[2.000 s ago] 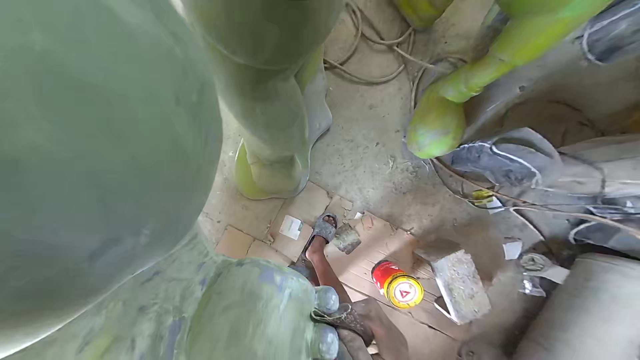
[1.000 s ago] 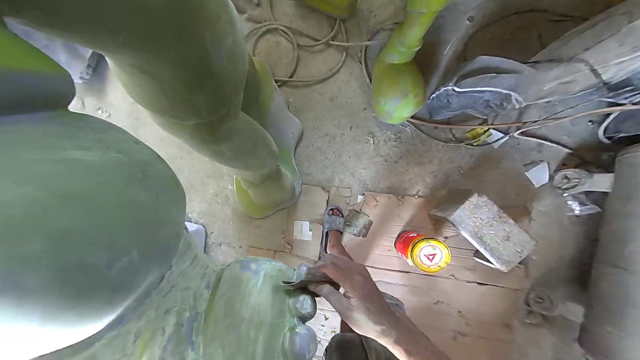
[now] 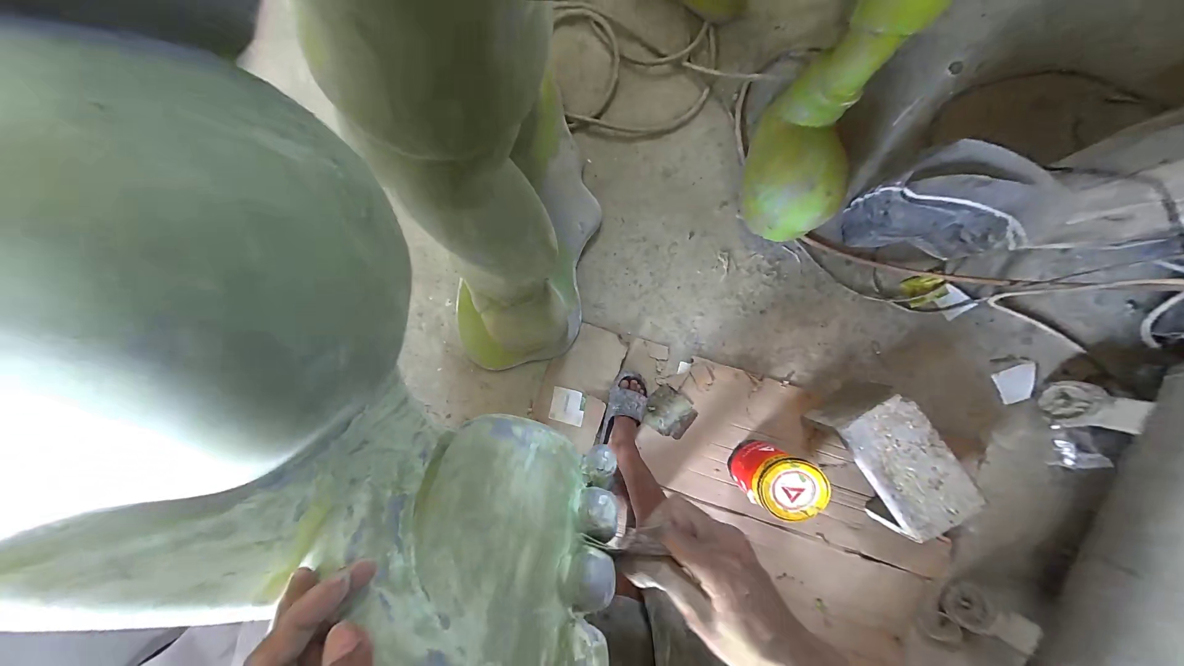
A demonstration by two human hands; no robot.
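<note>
A large green sculpted figure (image 3: 203,231) fills the left side, with a foot-like part (image 3: 499,518) that ends in rounded, toe-like knobs (image 3: 594,579). My right hand (image 3: 717,578) is at the knobs, its fingers pinched on a thin, flat piece (image 3: 601,544) whose edge lies in the gap between two of them. What kind of piece it is cannot be made out. My left hand (image 3: 319,620) rests with its fingertips on the green surface near the bottom edge, left of the foot-like part.
On the cardboard (image 3: 786,573) stand a red and yellow can (image 3: 793,488) and a grey block (image 3: 916,467). My sandalled foot (image 3: 629,398) is beside a small block (image 3: 671,412). Cables (image 3: 925,270) cross the floor at right. Another green sculpted leg (image 3: 518,222) stands behind.
My right hand, not seen two seconds ago, came to the knobs by one second ago and remains there. My left hand has come into view at the bottom. The view has shifted.
</note>
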